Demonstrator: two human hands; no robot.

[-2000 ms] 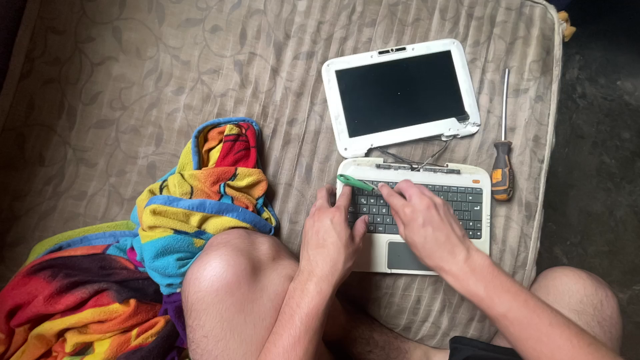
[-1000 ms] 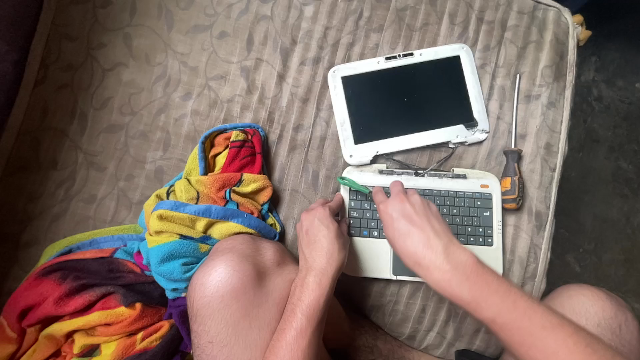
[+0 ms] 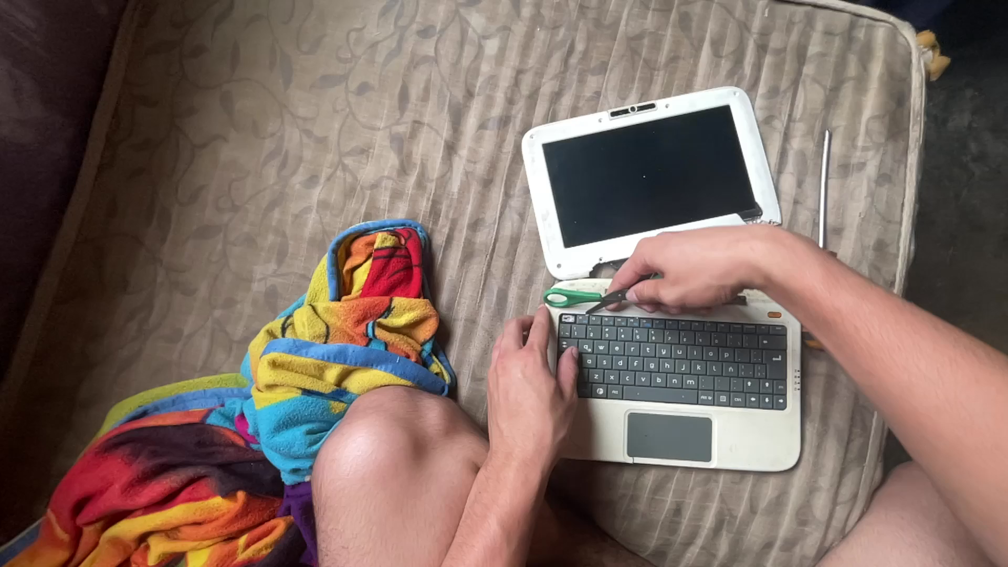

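A small white laptop lies opened out on the mattress, its keyboard base [image 3: 669,425] below its screen half [image 3: 650,177], whose lower right corner is broken. My left hand [image 3: 531,382] rests on the base's left edge, fingers bent beside the keys. Above the top row of keys, my right hand [image 3: 681,272] grips green-handled scissors [image 3: 571,297]; one green loop sticks out to the left and a dark blade points down at the top-left keys. The hinge area and part of the scissors are hidden behind my right hand.
A screwdriver [image 3: 824,189] lies right of the laptop, its handle mostly behind my right forearm. A multicoloured fleece blanket [image 3: 339,354] is bunched at the left by my knee. The patterned mattress [image 3: 315,118] ends at the right above a dark floor [image 3: 961,181].
My right hand has moved from over the upper keys up to the strip by the hinge, now with the scissors in it. The left hand stays at the base's left edge.
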